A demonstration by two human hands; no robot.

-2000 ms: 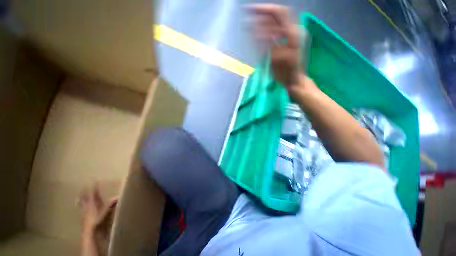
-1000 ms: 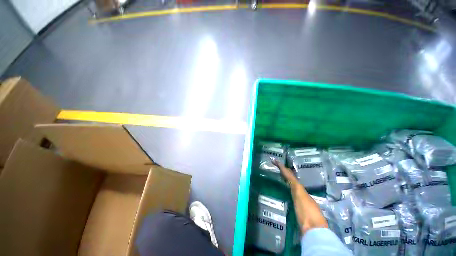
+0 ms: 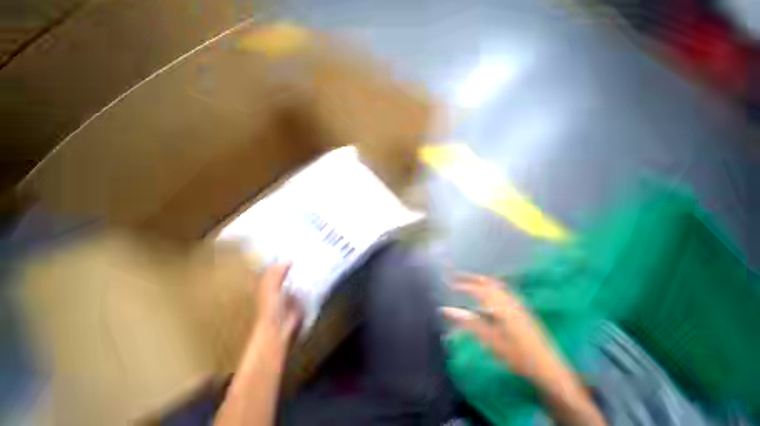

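Observation:
A whitish packet with blurred dark print lies tilted at the opening of the brown carton. My left hand holds the packet by its lower left edge. My right hand is blurred, with its fingers apart and nothing in it, between my knee and the green crate. The brown carton fills the left side of the view, and the packet hides part of its inside. The green crate is at the right, with grey packets in it, too blurred to read.
A carton flap spreads at the lower left. My dark-clad leg is between the carton and the crate. A yellow line crosses the glossy grey floor. A blurred red thing is at the upper right.
The view has swung left towards the carton. My right hand has left the packets in the crate. My left hand, out of view one second ago, now shows with a packet.

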